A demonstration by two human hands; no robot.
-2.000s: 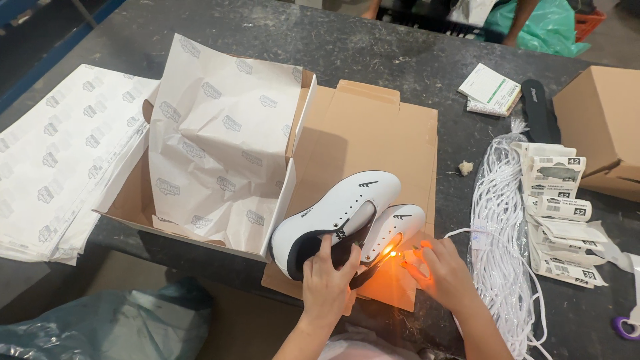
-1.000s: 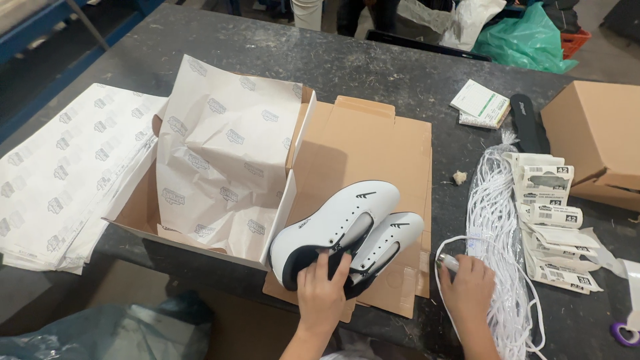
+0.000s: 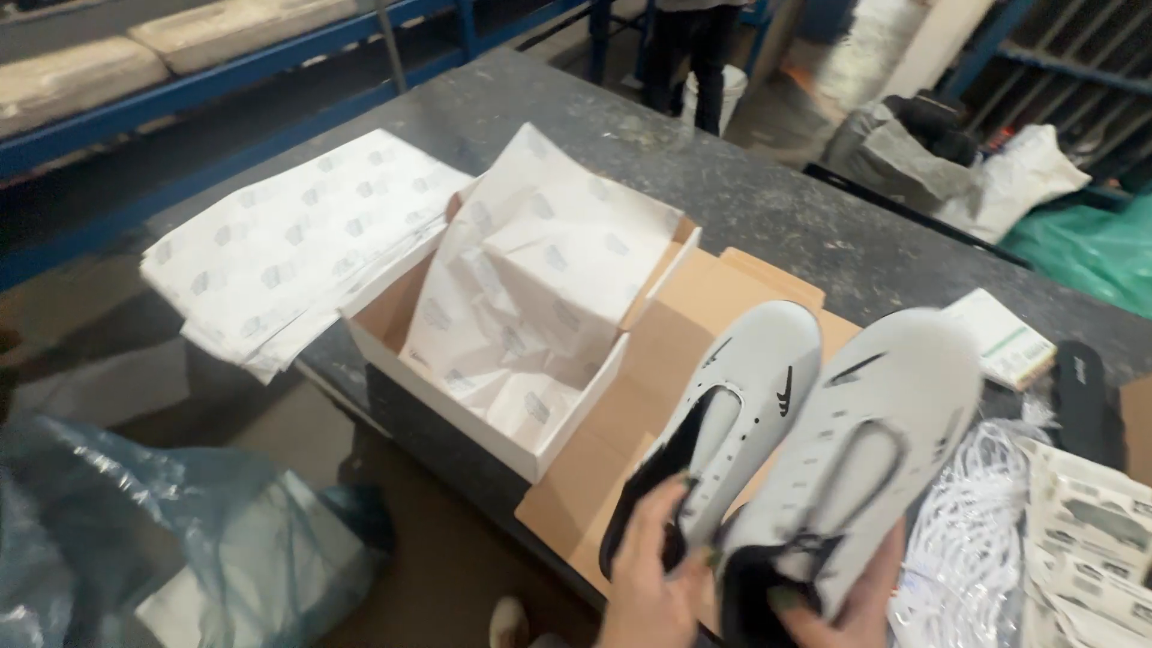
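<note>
Two white sneakers with black linings and small black marks are in my hands over the flat cardboard. My left hand (image 3: 655,562) grips the left sneaker (image 3: 751,387) at its heel opening. The right sneaker (image 3: 900,378) sits in my right hand (image 3: 850,589), thumb inside the collar and fingers along the outer side. Left of them stands an open shoebox (image 3: 450,396) lined with printed tissue paper (image 3: 549,279). The flat cardboard (image 3: 675,360) lies partly beneath the shoes. No lighter shows in either hand.
A stack of printed tissue sheets (image 3: 306,234) lies left of the box. At right are white shoelaces (image 3: 967,531), printed labels (image 3: 1089,540), a small white pad (image 3: 999,337) and a dark flat object (image 3: 1080,387). A clear plastic bag (image 3: 207,522) is at lower left. A person (image 3: 697,54) stands beyond the table.
The flame seen two seconds ago is gone. My right hand has left the laces and taken hold of one sneaker; both shoes are lifted and turned toe-away. The view has swung and tilted up.
</note>
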